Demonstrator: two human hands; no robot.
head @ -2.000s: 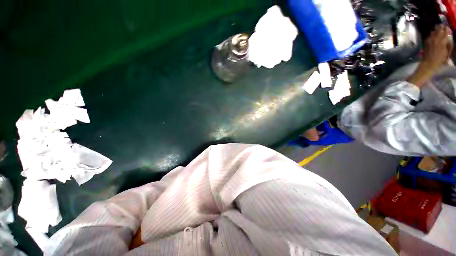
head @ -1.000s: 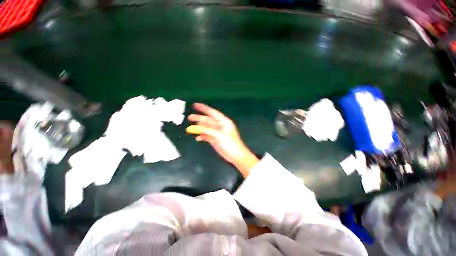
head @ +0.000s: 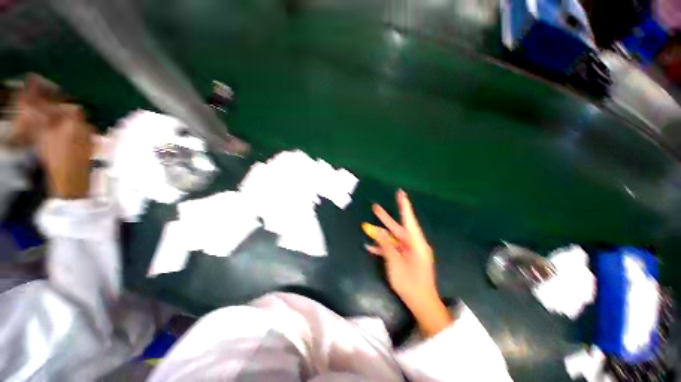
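My right hand (head: 409,262) reaches in from the lower right over the dark green surface, blurred, with its fingers spread and nothing seen in it. One finger has a yellow cover. Left of it lie overlapping white wipes (head: 287,198). A clear squat bottle (head: 511,266) with a metallic top stands to the right of the hand, touching a small pile of white wipes (head: 569,282). My left hand is not in view; the pale striped coat fills the bottom middle.
A blue bin (head: 612,306) with white sheets stands at right, dark glittering parts beside it. At left are a neighbour's hands (head: 66,142) and another clear bottle (head: 183,166) on wipes. A grey metal bar (head: 149,67) slants down at upper left. A blue box (head: 549,33) is at upper right.
The view has swung left since one second ago, so the bench things stand further right. My right hand, out of view two seconds ago, remains spread just right of the wipes.
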